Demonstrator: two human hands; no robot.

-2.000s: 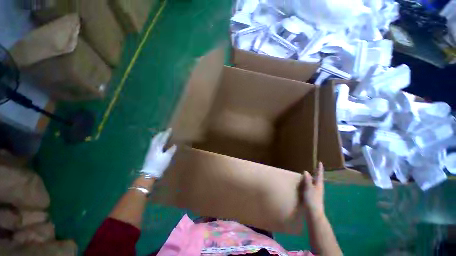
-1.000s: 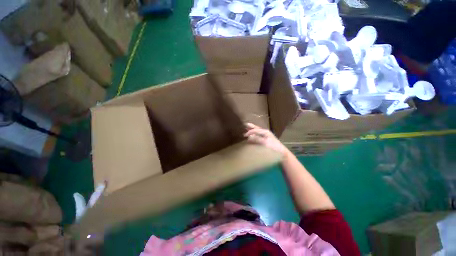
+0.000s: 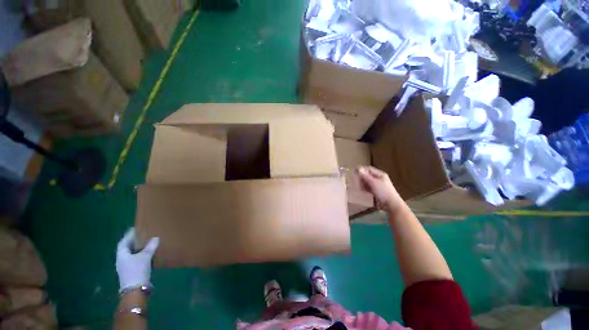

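Observation:
A brown carton [image 3: 242, 222] stands in front of me. Its side flaps are folded inward, leaving a dark opening between them; the far flap slants up and the near flap lies towards me. My left hand [image 3: 135, 261], in a white glove, grips the near flap at its left corner. My bare right hand [image 3: 376, 185] is at the carton's right side, fingers curled, over brown cardboard; whether it grips this is unclear.
Two open cartons stand beyond and right, heaped with white plastic parts [image 3: 504, 148], [image 3: 361, 45]. Brown wrapped bundles [image 3: 71, 71] and a black fan [image 3: 81, 171] are at left. The green floor has a yellow line [image 3: 152, 97]. A dark, cluttered area lies at the upper right.
The carton was wide open; its side flaps are now folded in over the opening. Since one second ago it has turned and sits squarer to me. My right hand has moved off its near edge to its right side.

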